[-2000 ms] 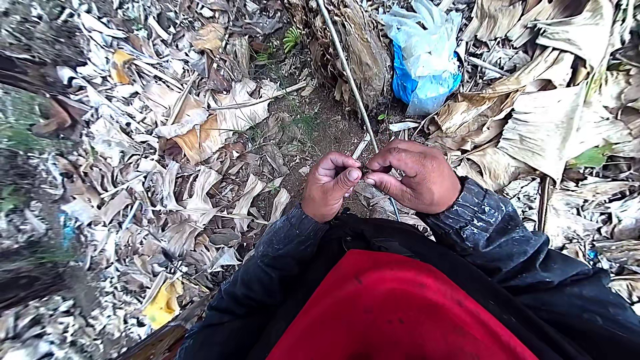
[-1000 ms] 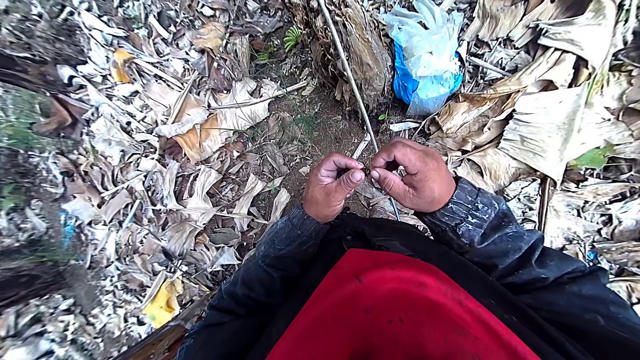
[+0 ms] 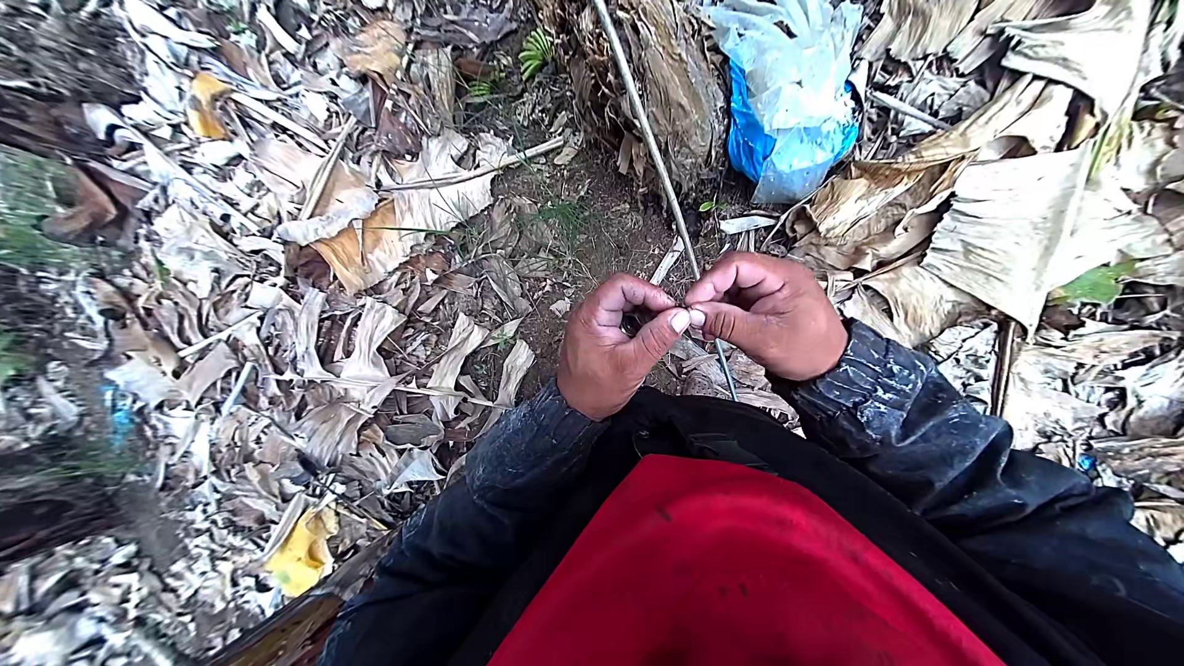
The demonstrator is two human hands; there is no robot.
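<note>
My left hand point(image 3: 615, 344) and my right hand point(image 3: 772, 314) meet fingertip to fingertip above my lap. Thumb and forefinger of each are pinched on a tiny dark object point(image 3: 684, 309), too small to name. Something small and dark also shows inside the curled fingers of my left hand. A long thin rod or stick point(image 3: 652, 143) runs from the top of the view down behind the fingertips towards my lap; whether either hand touches it I cannot tell.
Beyond my hands stands a fibrous brown plant stump point(image 3: 680, 92). A blue and clear plastic bag point(image 3: 791, 111) rests beside it. Dry leaves point(image 3: 1017, 222) cover much of the ground on both sides. A dark log point(image 3: 296, 629) lies at lower left.
My fingertips were slightly apart one second ago and are now together. The stick and the plastic bag have not moved.
</note>
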